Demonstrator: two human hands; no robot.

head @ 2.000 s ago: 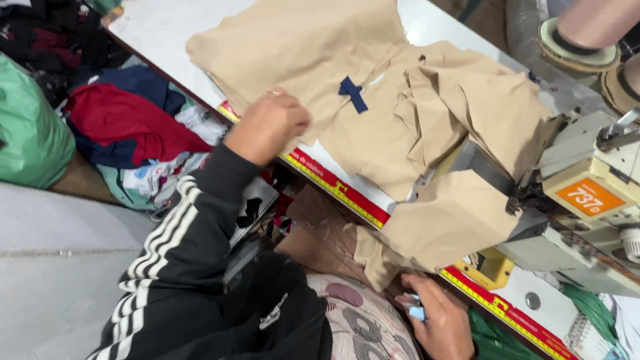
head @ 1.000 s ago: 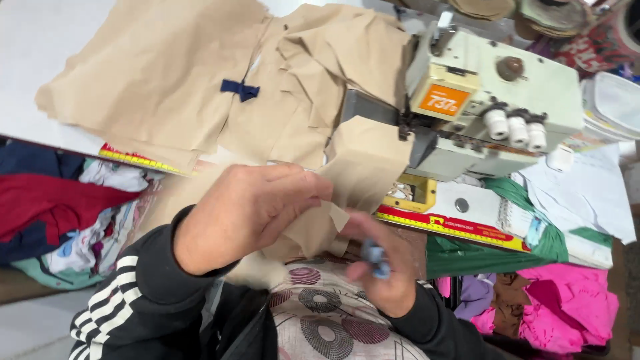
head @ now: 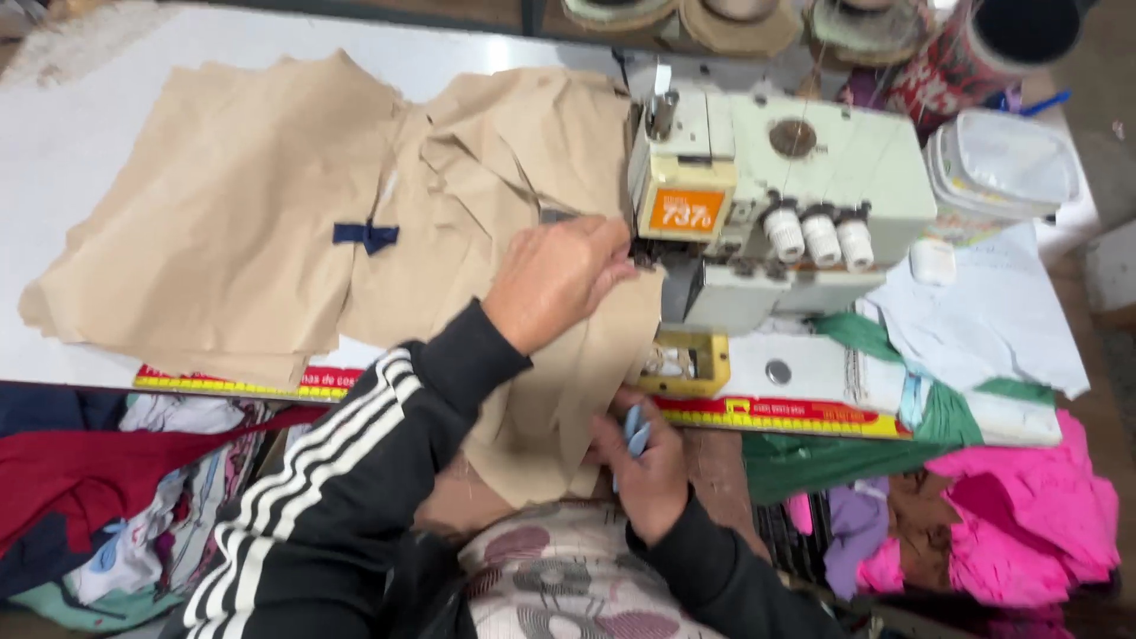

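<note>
Close to the needle area of an overlock sewing machine [head: 781, 160], my left hand [head: 559, 280] pinches the top of a beige fabric piece [head: 541, 426]; its fingertips are partly hidden. That piece hangs over the table's front edge towards my lap. Lower down, my right hand [head: 643, 466] is at the piece's right edge, with a small light-blue tool [head: 635, 432], possibly thread snips, held in its fingers. Large beige fabric pieces [head: 231, 204] lie stacked on the white table left of the machine, with a navy fabric strip [head: 366, 235] on them.
A yellow measuring tape strip [head: 799, 419] runs along the table's front edge. Right of the machine stand stacked plastic tubs [head: 1003, 169] beside white paper [head: 985, 311]. Pink cloth [head: 1034, 515] and red cloth [head: 98, 470] lie below table level. Thread cones stand behind.
My left hand has gone from above the beige stack, through a point close to my right hand, up to the machine's needle area. The view has swung towards the machine.
</note>
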